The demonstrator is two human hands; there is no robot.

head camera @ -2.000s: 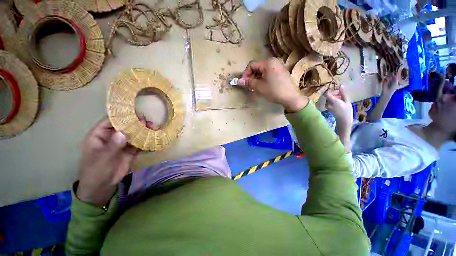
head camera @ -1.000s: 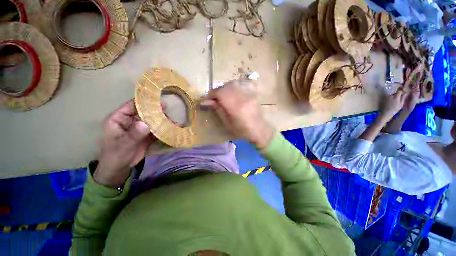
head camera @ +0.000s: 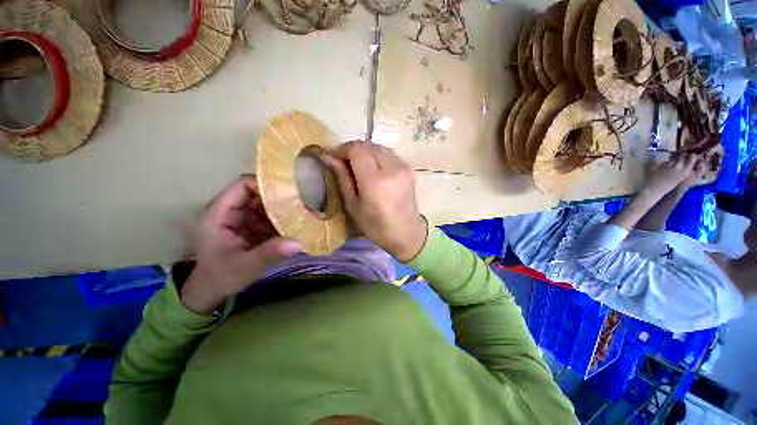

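Observation:
A tan straw ring [head camera: 280,173] is held up over the table's near edge, tilted. My left hand [head camera: 236,241] grips its lower left rim, thumb on the near side. My right hand [head camera: 378,191] is at the ring's right side, its fingertips at the centre hole's upper right edge; whether they pinch something small there is hidden. A small white cap [head camera: 443,124] lies on the glue board [head camera: 465,153] beside brown spots.
Red-banded rings [head camera: 81,91] lie at the far left. Twisted cord [head camera: 309,15] lies along the far side. Stacked corded rings [head camera: 552,137] stand at the right. A co-worker's hands [head camera: 664,178] are beyond them. Blue bins [head camera: 552,319] are below the table.
My right hand has let go of the white cap, left it on the board, and come to the ring's hole. The ring has moved right in view and turned more edge-on.

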